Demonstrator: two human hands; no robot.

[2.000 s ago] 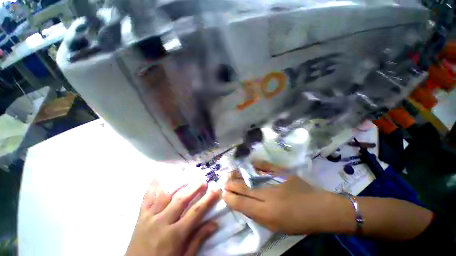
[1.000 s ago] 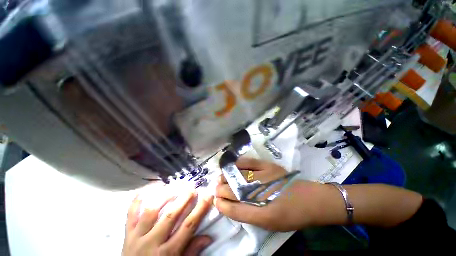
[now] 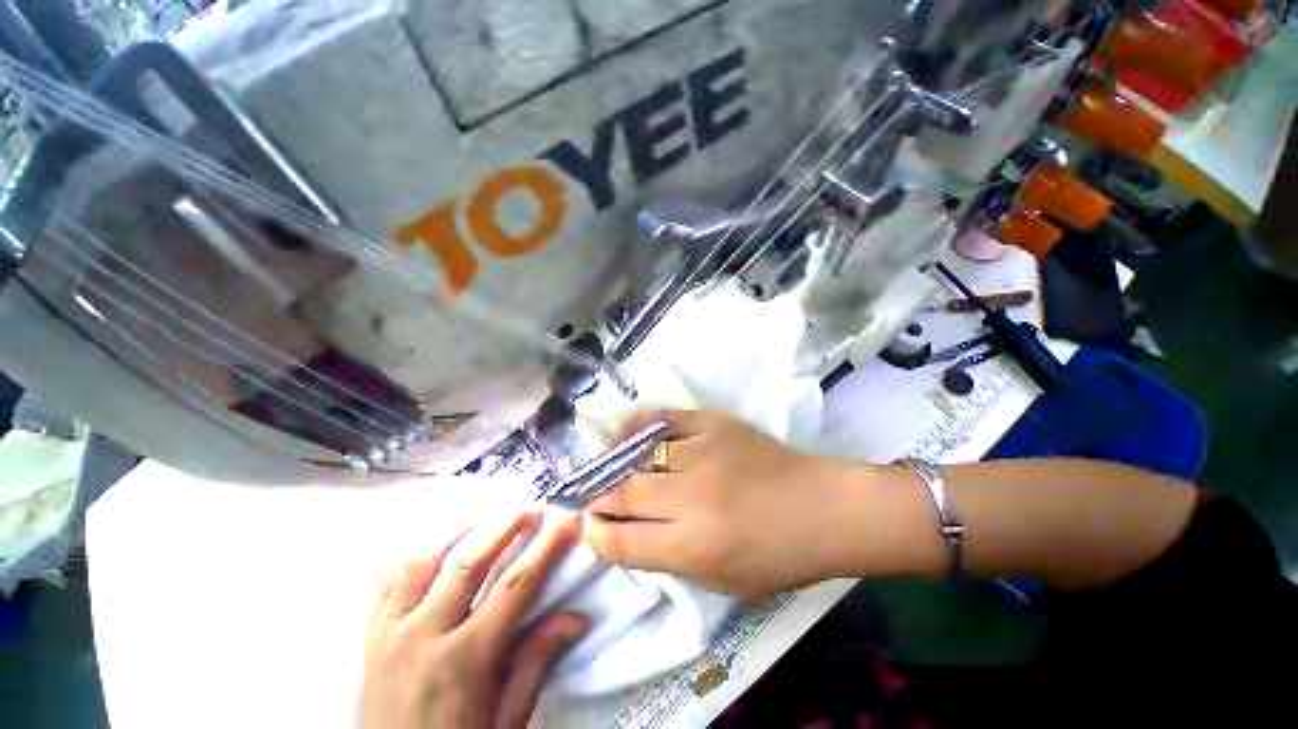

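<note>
The white garment piece (image 3: 641,627) lies bunched on the table below the needle area, with more white cloth behind my right hand. My left hand (image 3: 463,627) is on its left part, fingers bent, fingertips close to the needle area (image 3: 505,463). My right hand (image 3: 726,506), with a ring and a bracelet, holds the cloth just right of the left fingertips. A shiny metal finger guard (image 3: 612,463) lies across in front of the right fingers. Glare and fingers hide the presser foot and the exact cloth edge.
The JOYEE machine head (image 3: 570,200) fills the upper view, with thin threads running across it. Orange parts (image 3: 1061,192) are at upper right. Dark tools (image 3: 1018,342), a brown-handled tool (image 3: 989,302) and a flat black object (image 3: 1082,292) lie at table right. A blue basket (image 3: 1125,413) is below the edge.
The view has shifted, so the machine head and lettering sit further left. The metal guard stands at a different angle, now flatter across the right fingers. Both hands remain on the cloth.
</note>
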